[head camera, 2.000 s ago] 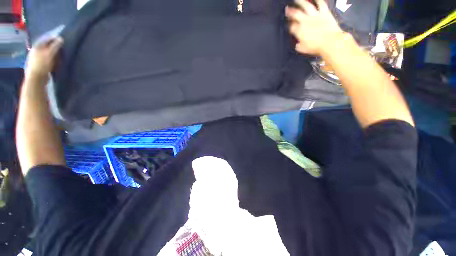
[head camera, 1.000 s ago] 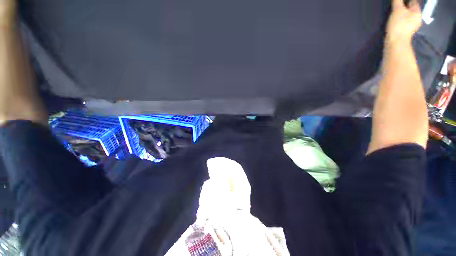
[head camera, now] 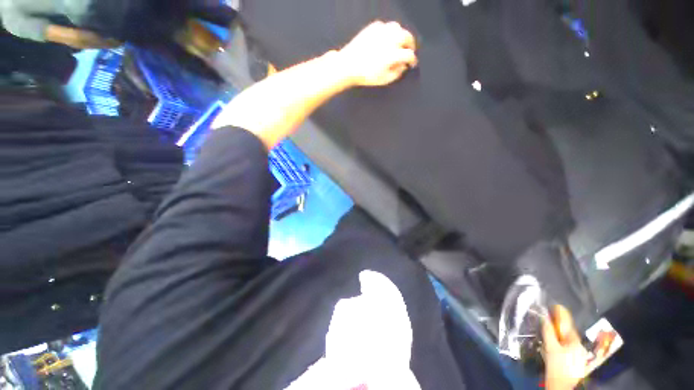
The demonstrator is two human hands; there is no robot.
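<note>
A dark garment [head camera: 456,152] lies spread over the grey padded ironing table [head camera: 358,179], with small pale buttons at upper right. My left hand [head camera: 383,53] is on the garment near the upper middle, fingers curled; whether it pinches the cloth is hard to tell. My right hand [head camera: 564,352] is at the lower right, partly cut off by the bottom edge, gripping the orange-brown handle of the steam iron [head camera: 522,316]. The iron's silver body shows just left of that hand, at the table's right end.
A white strip [head camera: 647,234] lies on the far right. A printed card [head camera: 605,343] is beside my right hand. Blue crates [head camera: 288,169] stand below the table. Stacked dark garments [head camera: 68,221] are at left. A person's arm [head camera: 65,34] shows at upper left.
The view has turned toward the right end of the table. The garment now lies on the table. My left hand has moved onto its middle, and my right hand has left it for the iron.
</note>
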